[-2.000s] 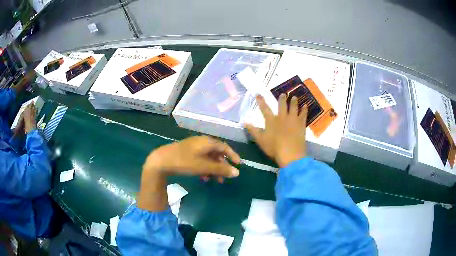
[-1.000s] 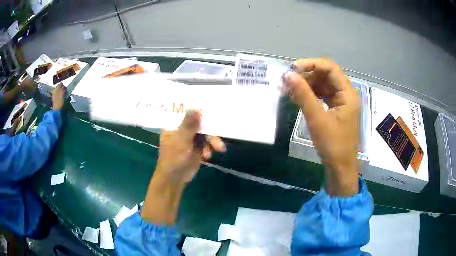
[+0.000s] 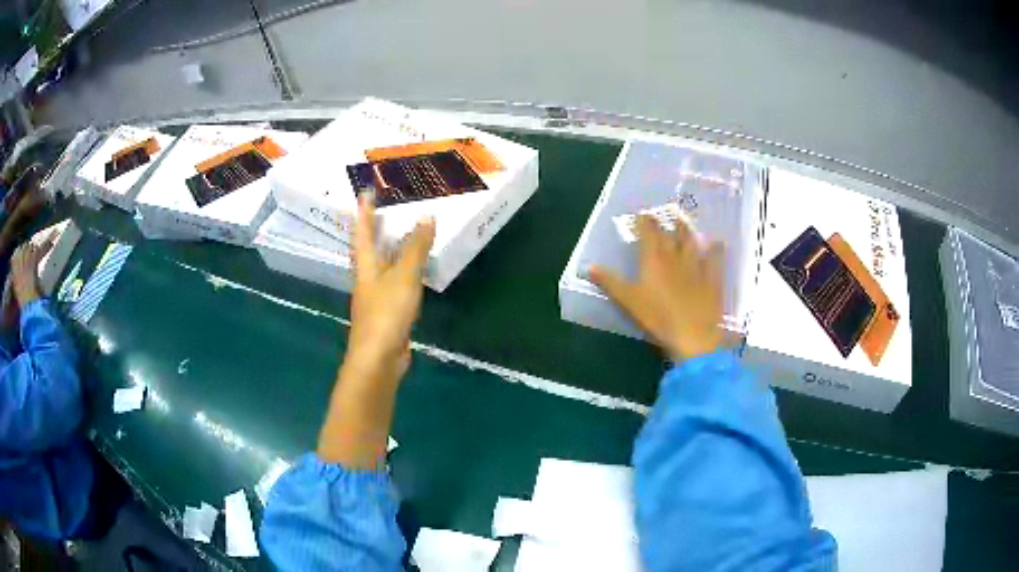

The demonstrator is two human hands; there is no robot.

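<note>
A white box lid [image 3: 492, 207] with a dark and orange device picture lies askew on its box base [image 3: 300, 248]. My left hand [image 3: 386, 279] is at the lid's near side, fingers spread over its front edge; whether it grips the lid cannot be told. My right hand [image 3: 670, 288] is over another box base [image 3: 598, 240] with a frosted cover, fingertips at a white barcode label [image 3: 648, 219] lying on it. That base's lid [image 3: 832, 369] lies beside it on the right, picture up.
More closed boxes [image 3: 168, 212] stand at the left, and another open base [image 3: 983, 335] at the right edge. White sheets [image 3: 581, 508] and paper scraps [image 3: 453, 550] lie on the near side. A coworker's blue sleeve [image 3: 50, 380] is at the left.
The lid held up before me now rests on its base at the left. My right hand has left the label on that lid's side and moved down to the base on the right.
</note>
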